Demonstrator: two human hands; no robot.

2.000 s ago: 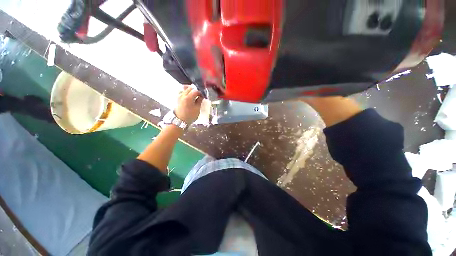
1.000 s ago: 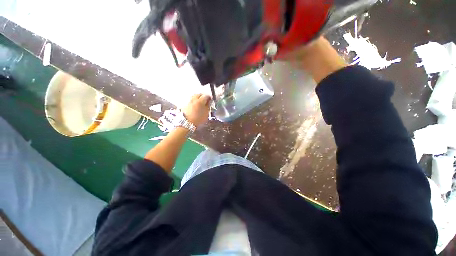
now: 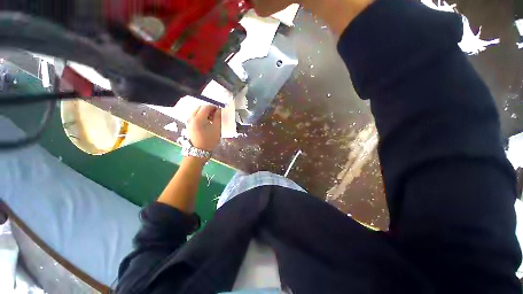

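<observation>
The red-and-black cutting machine (image 3: 200,34) fills the upper left, tilted and blurred. Its silver base plate (image 3: 274,72) lies on the brown table, partly under white cloth (image 3: 255,43). My left hand (image 3: 205,129) is closed at the edge of a small white cloth stack (image 3: 228,119), left of the base plate; the fingertips are partly hidden. My right hand (image 3: 270,6) is at the top edge, partly cut off, against the machine's red part; its grip is mostly hidden.
The worn brown table (image 3: 309,132) carries a thin white strip (image 3: 292,163), scraps (image 3: 473,40) and white pieces at the right edge. A cream bucket (image 3: 94,126) stands on the green floor (image 3: 152,163). A light-blue covered surface (image 3: 74,198) is at left.
The machine has swung left and tilted, with its base plate slightly left. My right hand has moved up to the top edge. My left hand has shifted slightly left, and more white cloth shows over the plate.
</observation>
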